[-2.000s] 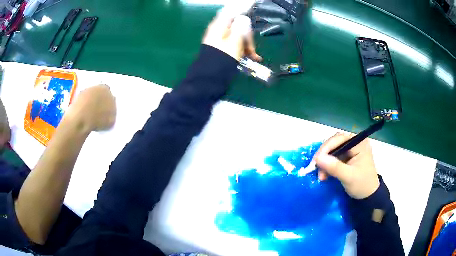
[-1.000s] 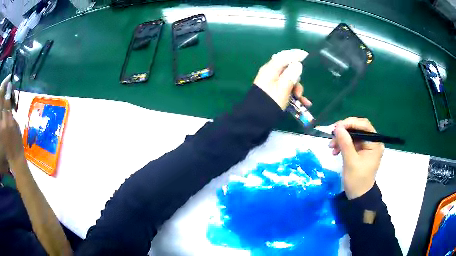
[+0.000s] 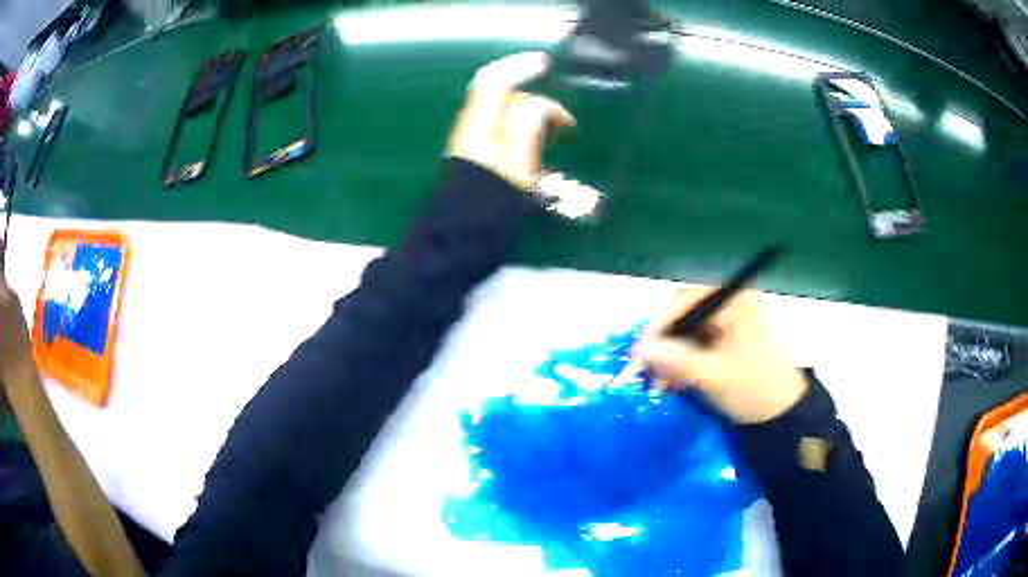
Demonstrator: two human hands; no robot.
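Observation:
My left hand (image 3: 505,126), with white-covered fingertips, is over the green belt. It holds a blurred black phone middle frame (image 3: 614,51); the frame's pale lower end (image 3: 569,195) shows below my fingers, and my hand hides part of it. My right hand (image 3: 721,355) holds a slim black pen-like tool, seemingly tweezers (image 3: 730,291). Their pale tip is low over the upper part of a glossy bright blue heap (image 3: 597,451), and contact is unclear. The heap lies on a white sheet (image 3: 304,338).
Two frames lie on the belt at left (image 3: 282,107) and one at right (image 3: 879,158). An orange tray (image 3: 73,366) is at far left beside another person's forearm (image 3: 62,462). Another orange tray (image 3: 969,496) and crumpled clear plastic (image 3: 976,353) are at right.
My left hand has moved left and up with the frame. My right hand has moved left and down from the frame's end to the heap. The tweezers now slant more steeply.

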